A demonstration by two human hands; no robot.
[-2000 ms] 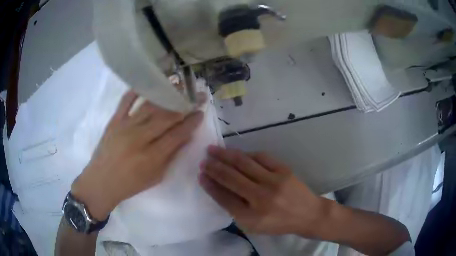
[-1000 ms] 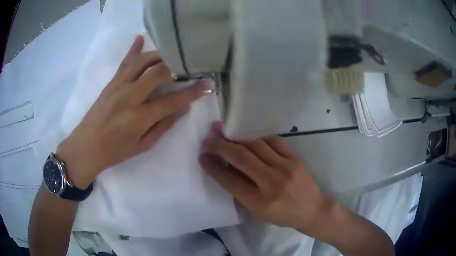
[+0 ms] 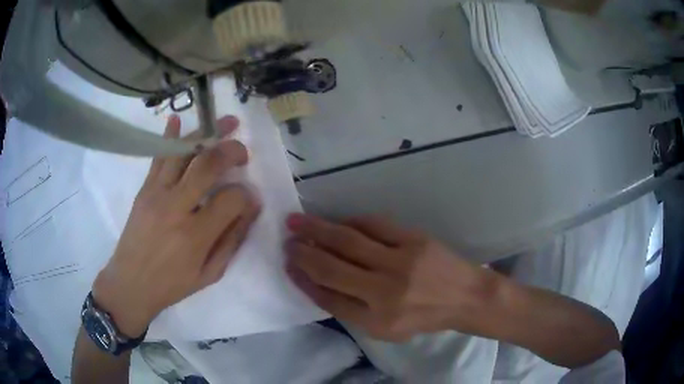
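Note:
A white garment panel (image 3: pixel 255 277) lies under the sewing machine's needle area (image 3: pixel 206 112) and hangs over the table's front edge. My left hand (image 3: pixel 187 214) lies on top of it, fingertips just in front of the presser foot area, fingers partly bent, with a watch (image 3: pixel 105 326) on the wrist. My right hand (image 3: pixel 367 274) is at the panel's right edge, fingers together and thumb side hidden, holding that edge. The curved pale cover (image 3: pixel 82 124) passes over the left fingertips. The needle tip is not clearly visible.
A stack of small white stitched pieces (image 3: pixel 525 67) lies right of the needle on the grey table (image 3: pixel 450 195). Another white panel with stitched outlines (image 3: pixel 45 225) is at left. White cloth (image 3: pixel 600 255) hangs below the table at right. Ribbed cream knobs (image 3: pixel 251 28) are on the machine.
The view has shifted, uncovering the needle area and more of the table. My left fingers have bent and drawn back slightly from the presser foot. My right hand stays at the panel's right edge.

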